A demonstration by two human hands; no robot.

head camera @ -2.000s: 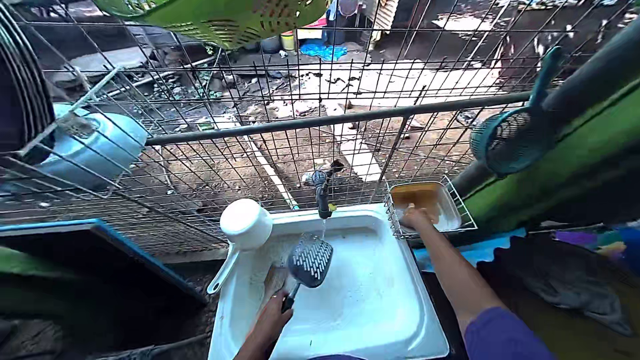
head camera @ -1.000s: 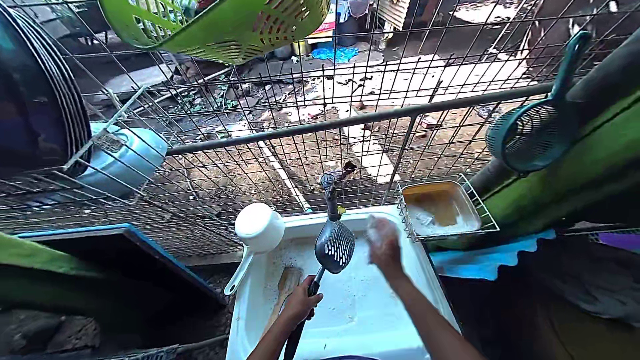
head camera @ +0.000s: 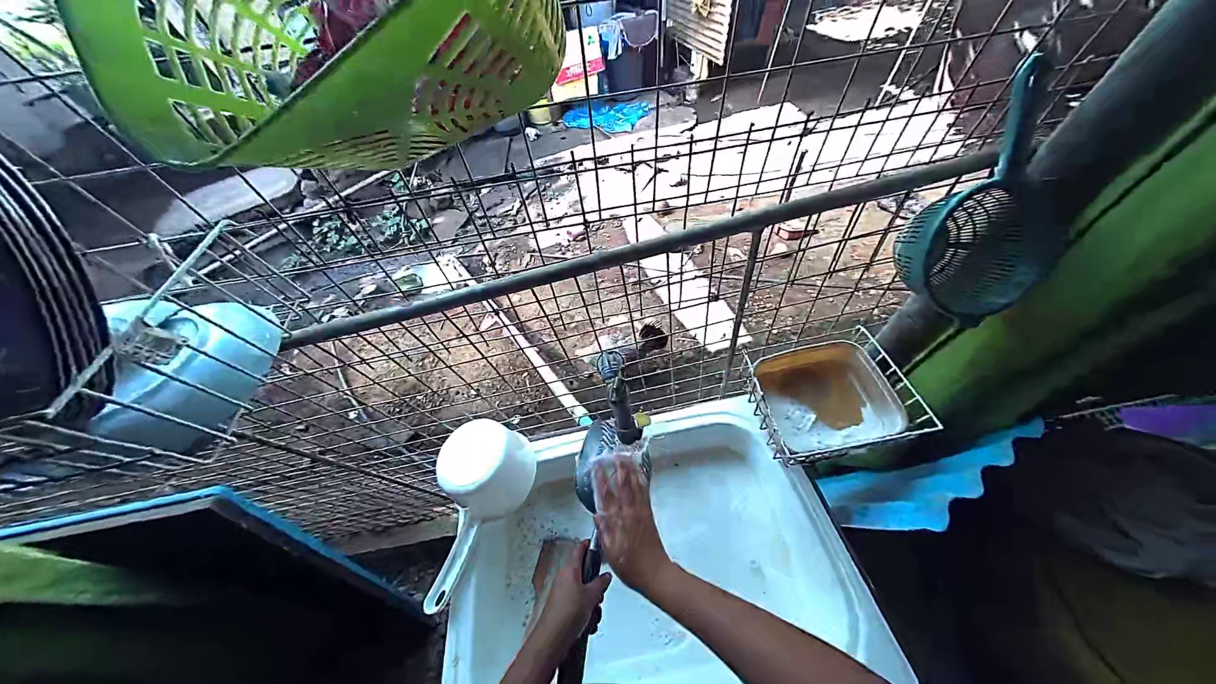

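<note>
My left hand grips the black handle of a slotted skimmer spoon over a white sink. The spoon's perforated head is right below the faucet. My right hand lies with spread fingers against that head and hides much of it; wet foam or water shows around the fingertips. A flat brownish piece rests in the sink beside my left hand, partly covered by it. On the sink's left rim sits a white plastic dipper, handle towards me.
A wire rack at the sink's right back corner holds a plastic tub with brownish, sudsy contents. Behind stands a wire mesh fence with a horizontal pipe. A green strainer, a green plastic basket and a light-blue container are around it.
My right hand was in the tub at first, then left it and came across to the spoon's head. The spoon has gone from low in the sink to just under the faucet.
</note>
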